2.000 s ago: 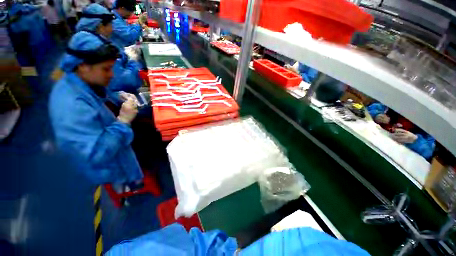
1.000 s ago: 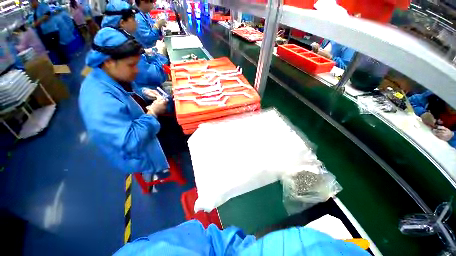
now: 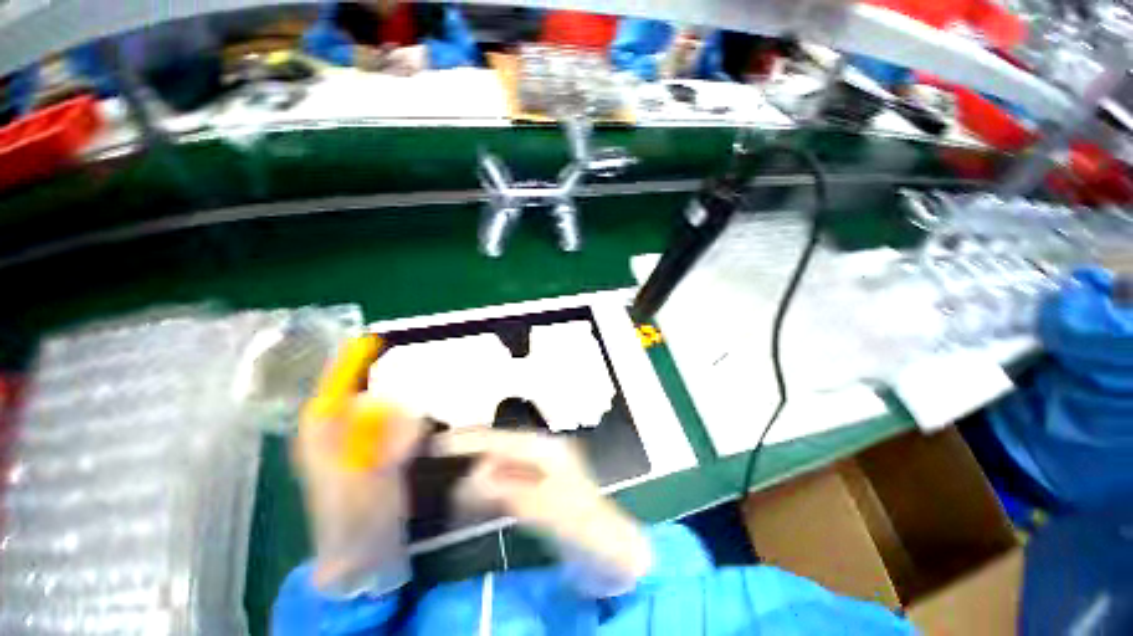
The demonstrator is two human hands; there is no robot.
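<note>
My left hand (image 3: pixel 354 478), blurred, has yellow-orange finger cots and is over the left front part of the dark, white-bordered mat (image 3: pixel 627 429). My right hand (image 3: pixel 541 491), also blurred, is beside it, fingers pointing left. Whether either holds anything cannot be told. An overexposed white housing (image 3: pixel 559 379) lies on the mat just beyond my hands. A black electric screwdriver (image 3: pixel 677 255) stands tilted behind the mat's right corner, its cord curving down at the right. Small yellow pieces (image 3: pixel 650 336) lie under its tip.
Clear blister trays (image 3: pixel 124 435) are at left, beside a clear bag (image 3: pixel 292 367). A white sheet (image 3: pixel 770 360) and more clear trays (image 3: pixel 994 280) are at right. An open cardboard box (image 3: pixel 888 522) is lower right. A shiny branched part (image 3: pixel 537 195) is over the green surface. A person's blue sleeve (image 3: pixel 1093 323) is at far right.
The view has swung right, from the row of workers and red trays to the mat. Both my hands, the white housing and the screwdriver have come into view.
</note>
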